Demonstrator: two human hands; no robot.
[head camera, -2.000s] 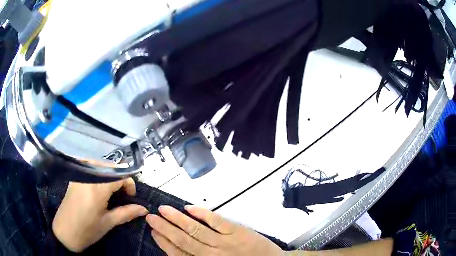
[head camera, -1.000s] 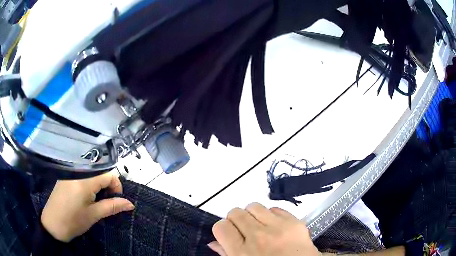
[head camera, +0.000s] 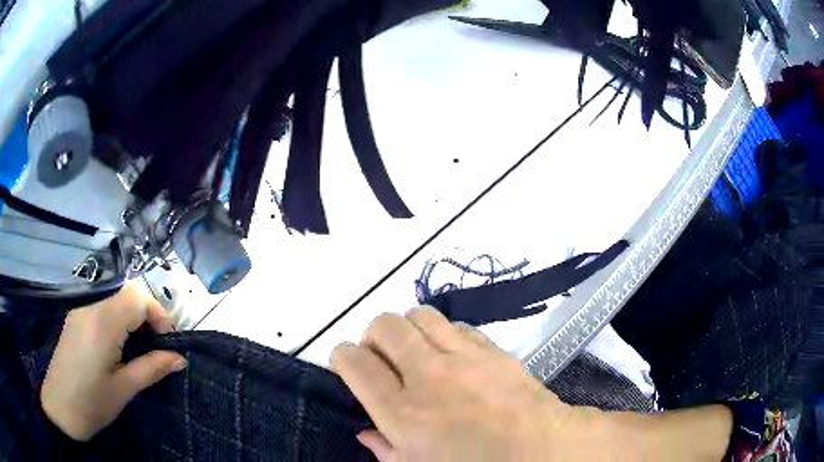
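Note:
Dark checked fabric (head camera: 244, 388) covers the lower left, its folded edge running below the sewing machine head (head camera: 68, 207). My left hand (head camera: 99, 361) grips the fabric edge just below the needle area, thumb and fingers pinching it. My right hand (head camera: 443, 379) grips the same edge further right, fingers curled over it with the thumb beneath. The needle itself cannot be made out. A grey-blue cylinder (head camera: 210, 248) and a ribbed tension dial (head camera: 60, 140) are on the head.
Black strips (head camera: 307, 153) hang over the machine arm. A frayed dark scrap (head camera: 497, 293) with loose threads lies on the white table (head camera: 506, 194). Shears (head camera: 682, 90) lie partly under strips. A ruled tape (head camera: 632, 280) follows the curved table edge; a blue basket (head camera: 745, 162) stands beyond.
The view has shifted right, so the machine head sits further left. My right hand has moved from near my left hand out to the right along the fabric edge, and more checked fabric shows between them.

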